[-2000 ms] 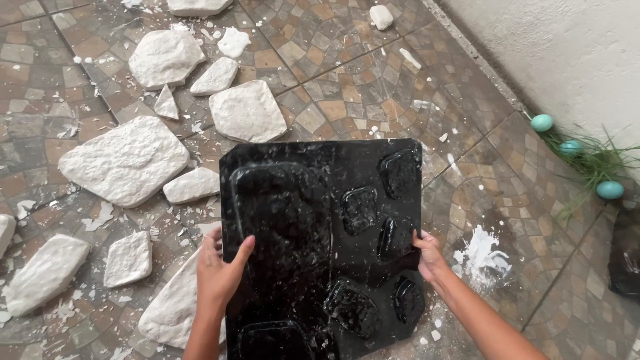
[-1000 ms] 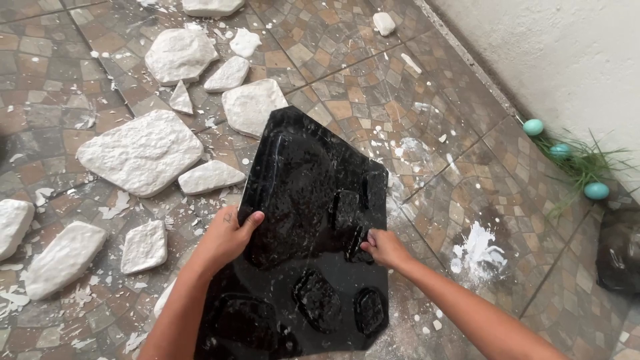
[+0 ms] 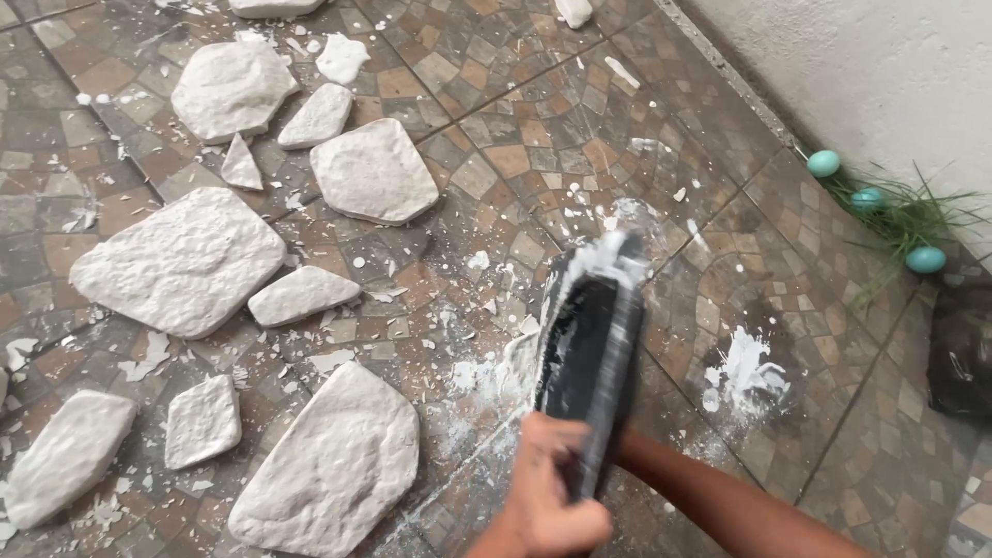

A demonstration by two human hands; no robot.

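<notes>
My left hand [image 3: 546, 488] grips the lower edge of a black plastic mold [image 3: 577, 349], which is tilted up on its side and blurred. White plaster residue coats its upper edge. My right forearm reaches behind the mold from the lower right; the right hand itself is hidden behind it. Left of the mold, a large white cast plaster stone [image 3: 333, 465] lies on the tiled floor. Other white stones lie farther left, among them a big angular one [image 3: 186, 260], a narrow one [image 3: 304, 296] and a five-sided one [image 3: 374, 170].
Plaster flakes are scattered over the patterned floor tiles [image 3: 496, 178]. A white plaster splatter [image 3: 745, 372] lies right of the mold. Along the white wall [image 3: 868, 70] are green grass [image 3: 911, 213] and turquoise eggs [image 3: 925, 260]. A dark object [image 3: 961, 349] sits at the right edge.
The mold has turned from lying broad face toward me to standing on edge. My left hand has moved right with it, and my right hand has gone out of sight behind it.
</notes>
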